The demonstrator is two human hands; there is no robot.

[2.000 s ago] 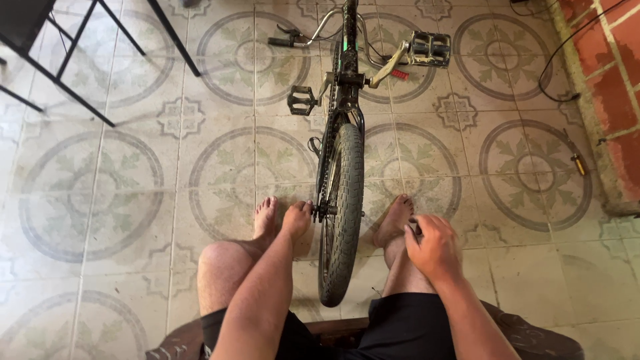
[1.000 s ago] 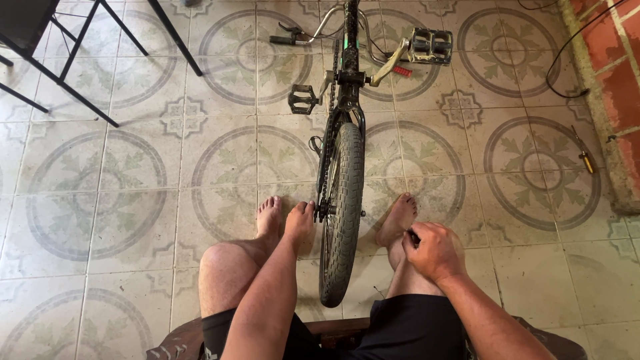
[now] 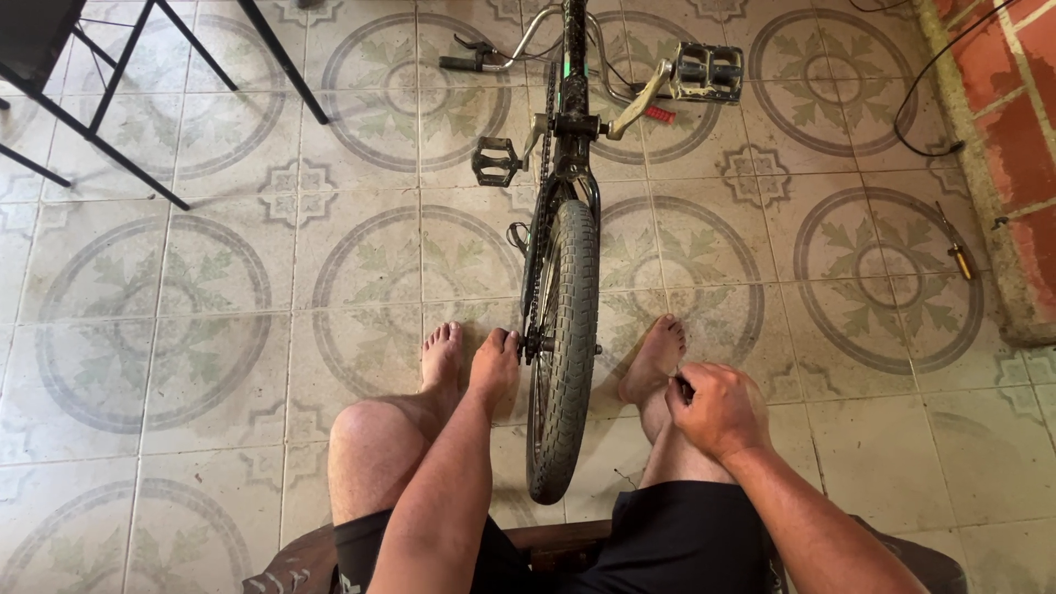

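Note:
A bicycle stands in front of me, its knobby rear tire [image 3: 565, 346] between my feet. My left hand [image 3: 495, 363] is at the left end of the rear axle, beside the sprocket and chain [image 3: 536, 289]; its fingertips touch that area, and whatever they grip is hidden. To the right of the wheel, my right hand [image 3: 718, 408] is curled above my lower leg, with a small dark item partly showing at its fingers, too little seen to name. A black pedal [image 3: 496, 162] is on the left, and a larger worn pedal [image 3: 707, 73] on the right crank.
A screwdriver with a yellow handle [image 3: 960, 261] lies on the tiled floor at the right, near a brick ledge [image 3: 1019, 140]. A black cable [image 3: 907, 124] trails beside the ledge. Black metal furniture legs [image 3: 124, 74] stand at the upper left. Under me is a dark wooden seat [image 3: 289, 561].

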